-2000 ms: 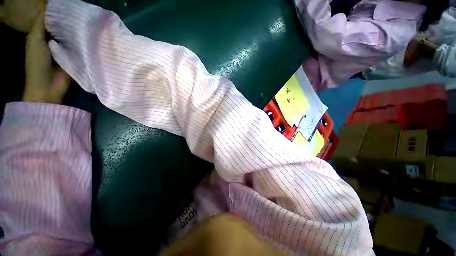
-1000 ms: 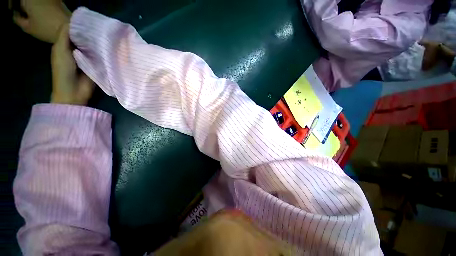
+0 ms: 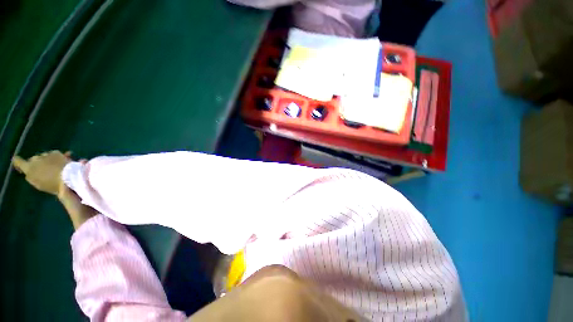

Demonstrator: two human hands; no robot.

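Observation:
My right hand (image 3: pixel 45 171) is small and blurred at the far left, over the dark green worktop (image 3: pixel 169 82), with a finger pointing towards the rail. Whether it holds anything cannot be made out. My left hand (image 3: pixel 74 204) shows mainly as a wrist below the right cuff; its fingers overlap the right hand or are hidden by it. The pink striped right sleeve (image 3: pixel 188 188) crosses the picture, and the left sleeve (image 3: pixel 119 270) is at the lower left. No electronic unit can be made out at the hands.
A red-orange holder tray (image 3: pixel 251 113) with dark round holes stands right of the worktop, bearing white and yellow papers (image 3: pixel 314 69). A metal rail (image 3: pixel 44 94) curves at the left. Another person's pink sleeve (image 3: pixel 333 16) is at the top. Cartons (image 3: pixel 550 151) stand on the blue floor (image 3: pixel 484 233).
The view has swung towards the right. The red tray now shows almost whole, and the rail has come into view. My hands appear lower at the left edge, still close together.

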